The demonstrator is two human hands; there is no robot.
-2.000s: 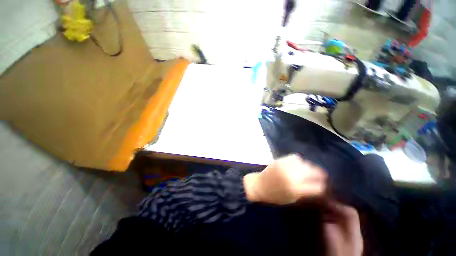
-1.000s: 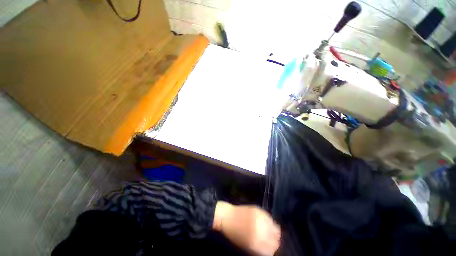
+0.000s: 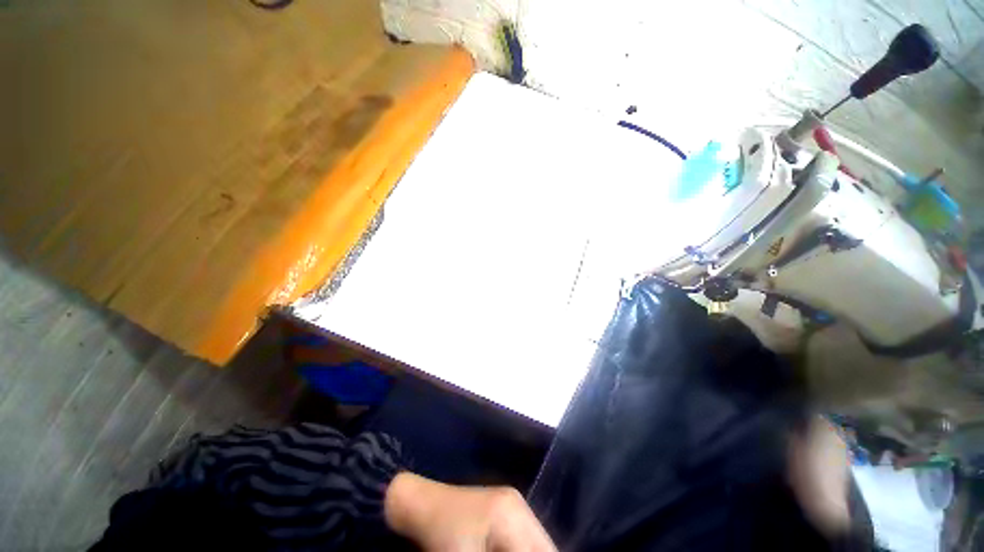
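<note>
A dark shiny garment (image 3: 658,431) runs from the needle area of the white sewing machine (image 3: 863,243) down to the bottom of the picture. Its upper end lies under the machine head's left end. My left hand (image 3: 469,518) is at the garment's lower left edge, in a striped sleeve; its fingers are cut off by the picture's bottom edge, so its grip is hidden. My right hand (image 3: 822,474) is at the garment's right side below the machine head, blurred and partly covered by dark cloth; its fingers cannot be made out.
The bright white table top (image 3: 486,248) lies left of the needle. Cardboard (image 3: 162,162) with an orange taped edge (image 3: 356,194) borders it on the left. A dark-handled screwdriver (image 3: 896,59) stands above the machine head. A clear round container (image 3: 933,485) is at the lower right.
The view has turned and come nearer the machine. My left hand has moved left and down, away from my right. The garment now stretches in a long dark sheet from needle to lap.
</note>
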